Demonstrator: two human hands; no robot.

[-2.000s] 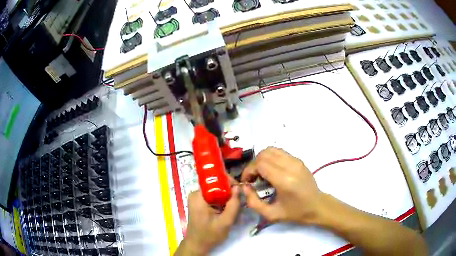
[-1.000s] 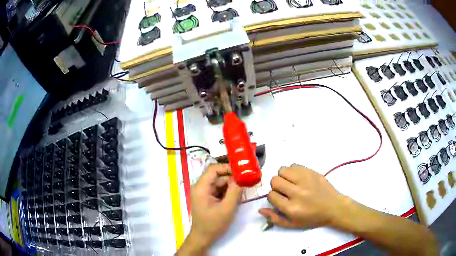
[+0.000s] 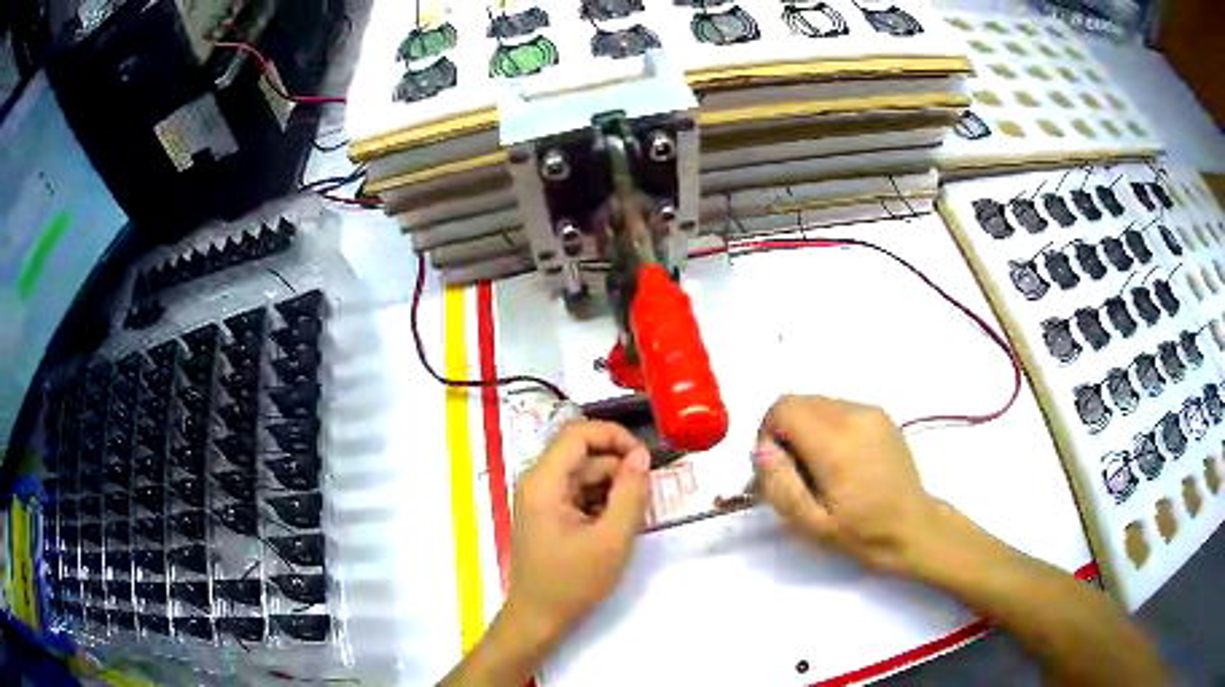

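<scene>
The red clamp handle slants towards me over a dark fixture nest, which it partly hides. The grey metal clamp frame stands behind it. My left hand is beside the nest with fingers curled, thumb and forefinger tips close together; whether they hold anything cannot be told. My right hand is right of the handle, closed around a slim dark item, seemingly the test lead probe, mostly hidden by the fingers. A red wire runs to behind this hand.
A clear blister tray with rows of black units lies at left. Foam trays are stacked behind the clamp; another foam tray with wired parts lies at right. A black wire curves left of the fixture. A black case stands far left.
My hands, close together two seconds ago, are now apart. My right hand has moved right and up from the fixture front. In the picture, the clamp has shifted right.
</scene>
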